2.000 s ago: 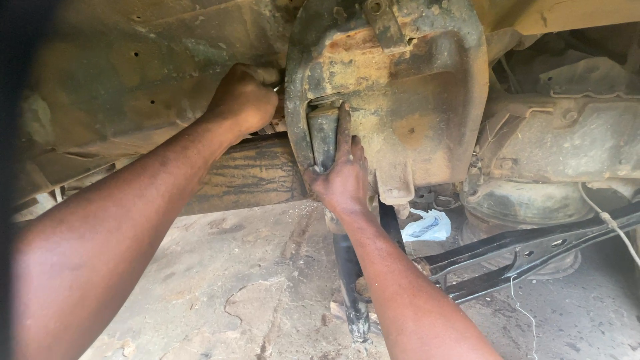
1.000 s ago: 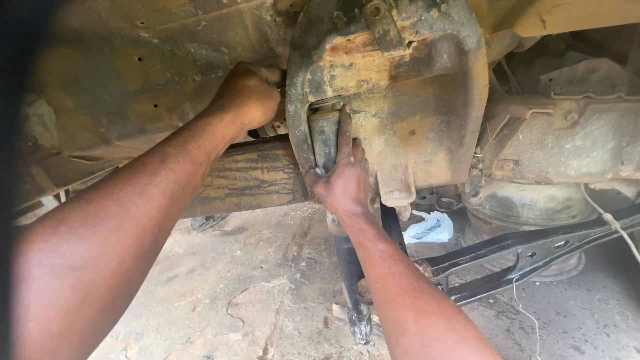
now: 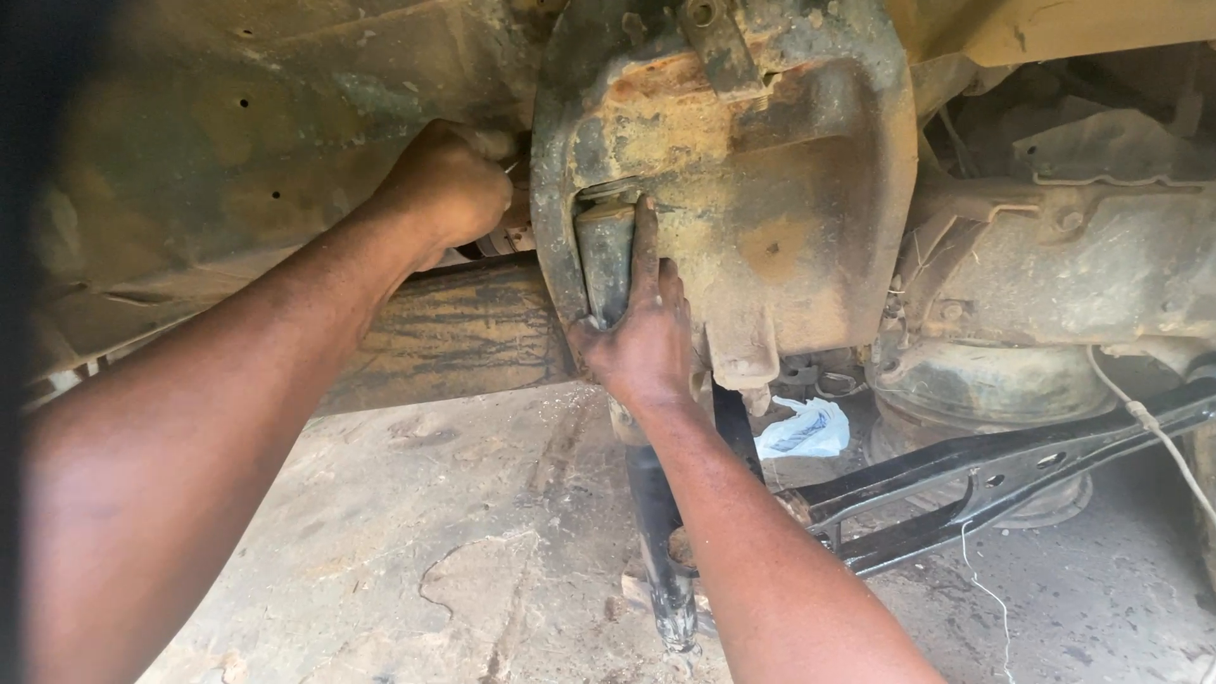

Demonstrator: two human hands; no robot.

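Note:
A rusty metal shock tower of a vehicle point(image 3: 807, 209) fills the upper middle. In its slot stands a dark shock absorber point(image 3: 604, 256), whose lower end reaches down towards the floor. My right hand point(image 3: 641, 328) lies against the shock absorber's upper part, index finger stretched up along its right side and thumb on the left; how firmly it grips cannot be told. Just left of the tower, my left hand point(image 3: 456, 185) is curled into a fist, its fingertips hidden behind the tower's edge. Whatever it may hold is not clearly visible.
A black suspension arm point(image 3: 912, 475) slants across the lower right, with a pale cable point(image 3: 1164, 427) near it. A thin wire point(image 3: 993, 589) hangs below. A white and blue plastic bag point(image 3: 807, 427) lies on the concrete floor point(image 3: 399, 560). The frame rail point(image 3: 456, 332) runs left of the tower.

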